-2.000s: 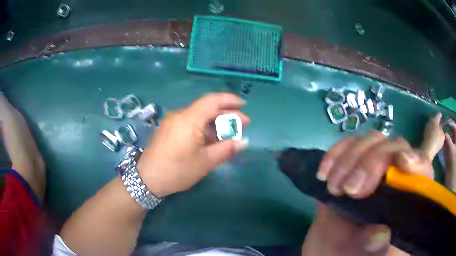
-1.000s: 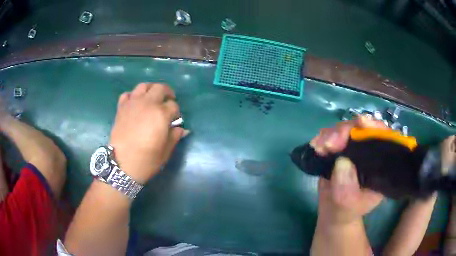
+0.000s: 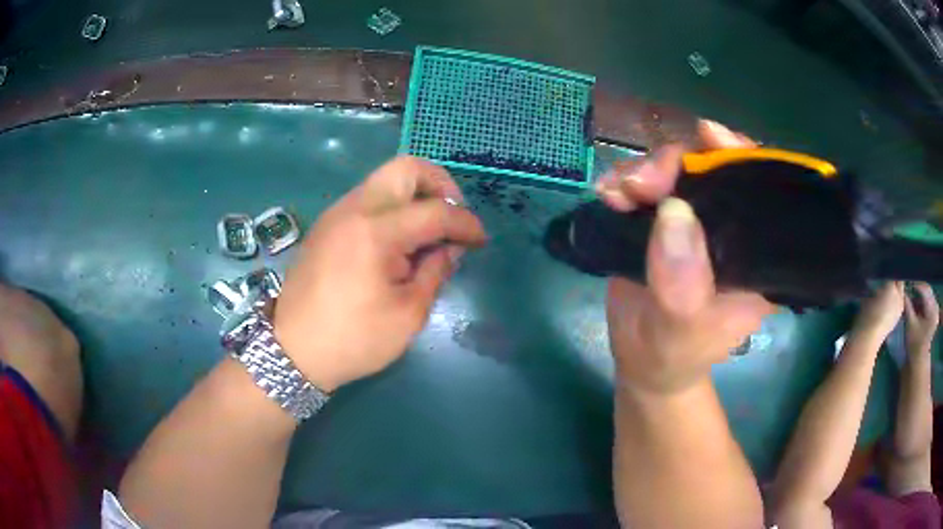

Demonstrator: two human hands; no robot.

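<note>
My left hand (image 3: 377, 263), with a metal watch on the wrist, is over the mat just in front of the tray's left part. Its fingers are curled, with a small pale glint at a fingertip; whether they hold anything cannot be told. My right hand (image 3: 677, 274) grips the black electric screwdriver (image 3: 776, 227) with its orange strip on top. The dark nose points left towards my left hand, apart from it. The green screw tray (image 3: 496, 114) has dark screws along its near edge. Loose screws (image 3: 507, 196) lie just below it.
Several small units (image 3: 237, 236) lie left of my left hand, some partly behind the watch. A brown strip (image 3: 259, 78) runs under the tray, with small pale pieces (image 3: 384, 21) beyond it. Another person's arm (image 3: 41, 346) is at left; a neighbour's hands (image 3: 898, 310) are at right.
My left hand has moved right, towards the tray; the white piece seen in it before no longer shows clearly. My right hand and the screwdriver have moved up and slightly left.
</note>
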